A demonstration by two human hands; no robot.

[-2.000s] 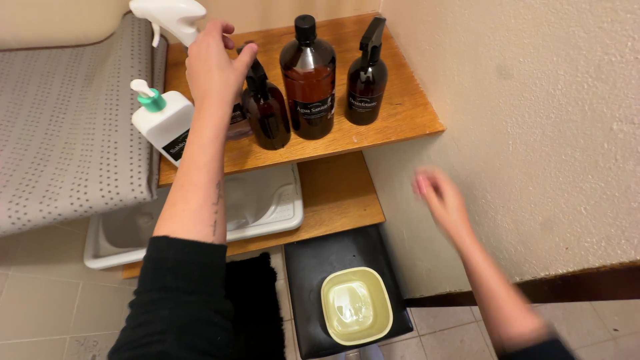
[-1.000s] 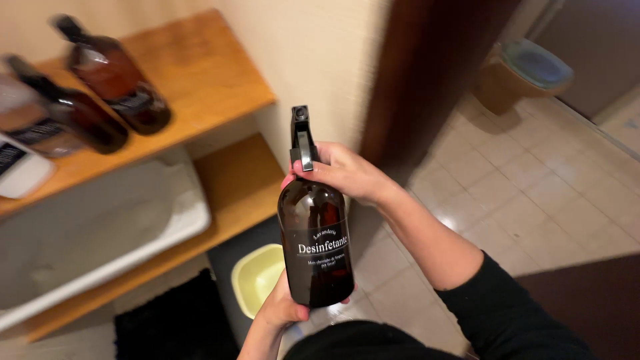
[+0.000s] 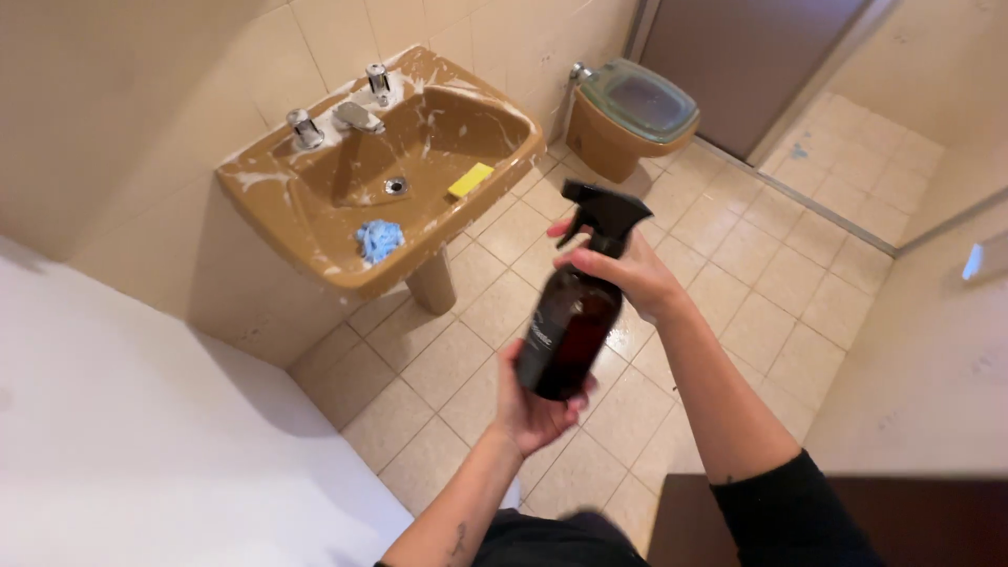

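Observation:
An amber spray bottle (image 3: 579,323) with a black trigger head hangs tilted between my hands. Around its neck, just below the trigger, my right hand (image 3: 622,272) is closed. My left hand (image 3: 535,413) supports the bottle's lower end from beneath. Up and to the left is a brown ceramic washbasin (image 3: 441,150) streaked with white foam. In its bowl lie a crumpled blue cloth (image 3: 379,240) near the front left and a yellow sponge (image 3: 471,181) by the front edge. A metal faucet (image 3: 358,116) stands between two metal tap handles, also foamy.
Beyond the basin stands a brown toilet (image 3: 614,142) with a translucent lid. Beige floor tiles (image 3: 512,303) run below the basin and around the toilet. A pale wall (image 3: 157,409) rises at the lower left, and a dark brown surface (image 3: 835,520) is at the lower right.
The view has swung from the wooden shelves to the bathroom. One second ago both hands held the bottle upright with its label facing me; now it is tilted and turned.

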